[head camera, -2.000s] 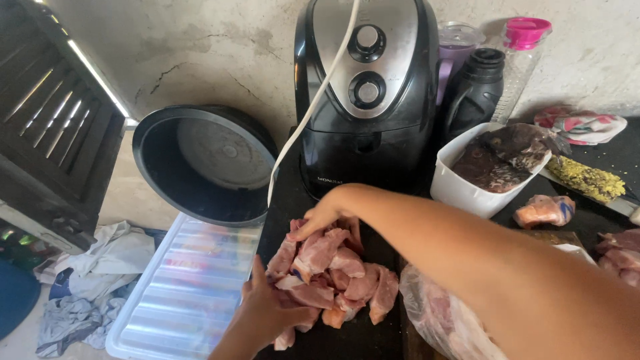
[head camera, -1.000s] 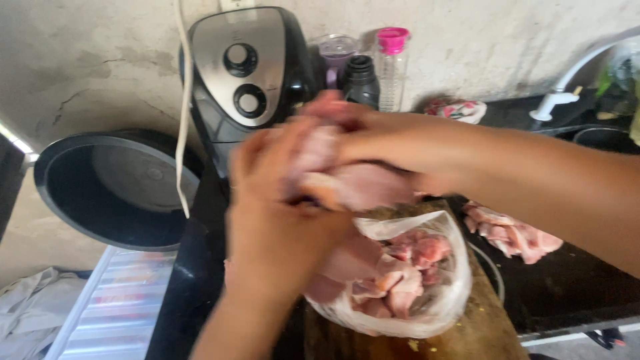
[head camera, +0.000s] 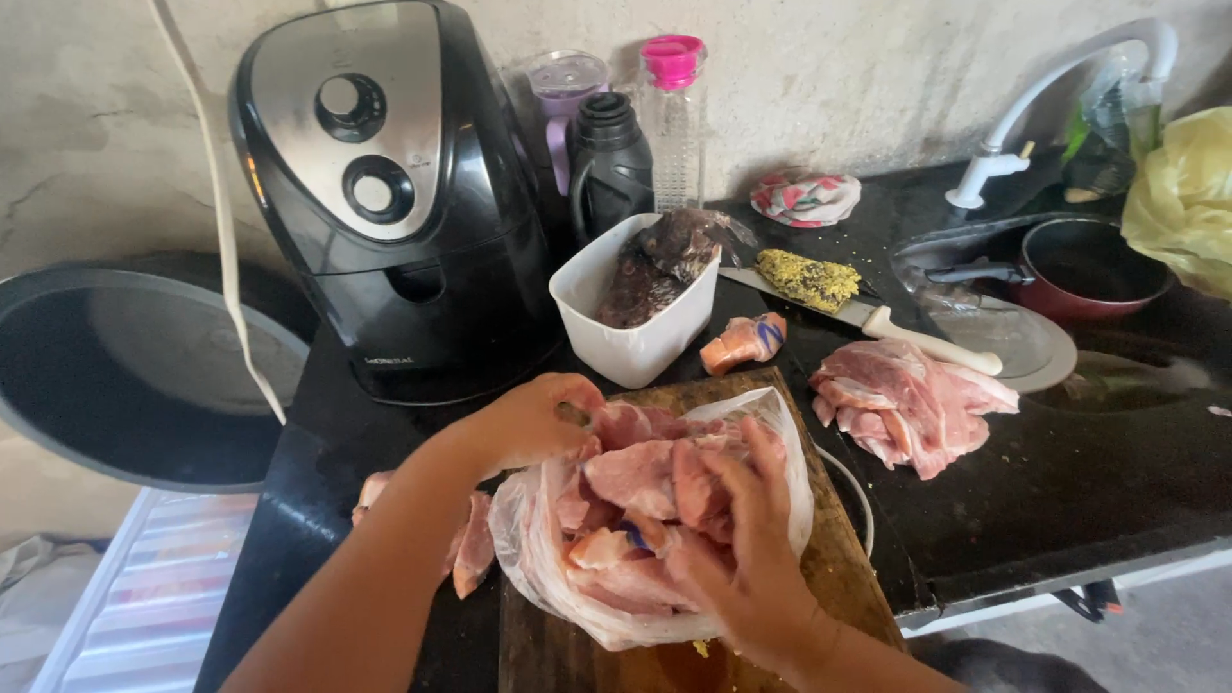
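Observation:
A clear plastic bag (head camera: 539, 577) stands wide on the wooden cutting board (head camera: 837, 539), filled with raw meat pieces (head camera: 630, 476). My left hand (head camera: 539, 419) reaches over the bag's upper left edge, its fingertips against the meat. On the right side, my right hand (head camera: 741, 539) lies on the meat with its fingers spread. Whether either hand grips a piece is unclear. A few more meat pieces (head camera: 472, 544) lie on the black counter, partly behind my left forearm. Another pile of raw meat (head camera: 910, 404) is to the right of the board.
Behind the board are a black air fryer (head camera: 395, 192), a white tub (head camera: 626, 346) holding fish and a knife with a white handle (head camera: 934, 342). At the right a saucepan (head camera: 1092, 269) sits in the sink below a white faucet (head camera: 982, 178). A large black basin (head camera: 144, 385) stands left.
Both hands have gone from the meat pile left of the board to the bag. One second ago they held meat pieces above it; now they are down at its contents. The view has shifted right.

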